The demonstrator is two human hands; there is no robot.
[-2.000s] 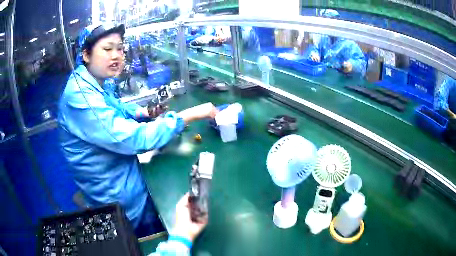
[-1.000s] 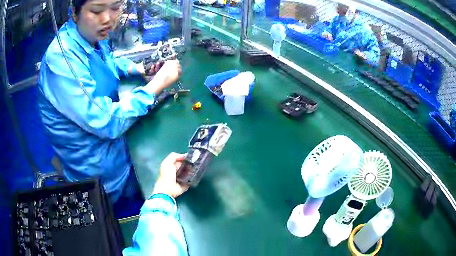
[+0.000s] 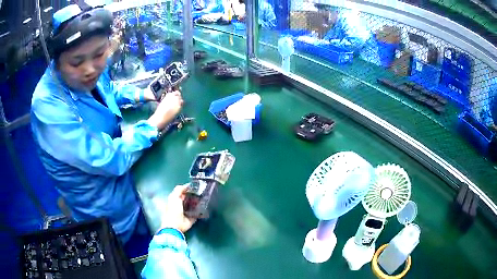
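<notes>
My left hand (image 3: 177, 211), in a light blue sleeve, is shut on a camera housing (image 3: 202, 197) left of the picture's middle, above the bench. The housing is open: a squarish part with a dark face and a pale frame shows at its upper end, and a dark, reddish-brown body is in my grip. My fingers hold its lower left side. Fine details are blurred. My right hand is out of the picture.
A coworker at left holds another unit (image 3: 168, 79). A black tray (image 3: 117, 256) of small parts stands lower left. On the green bench (image 3: 272, 163) are a blue bin (image 3: 218, 105), white container (image 3: 241, 129), dark unit (image 3: 314, 126), two fans (image 3: 339, 185) (image 3: 386, 193) and white bottle (image 3: 398, 249).
The view has shifted. My left hand still holds the housing, now turned so its framed face shows more. The coworker's hand has moved back from the blue bin to the unit held there.
</notes>
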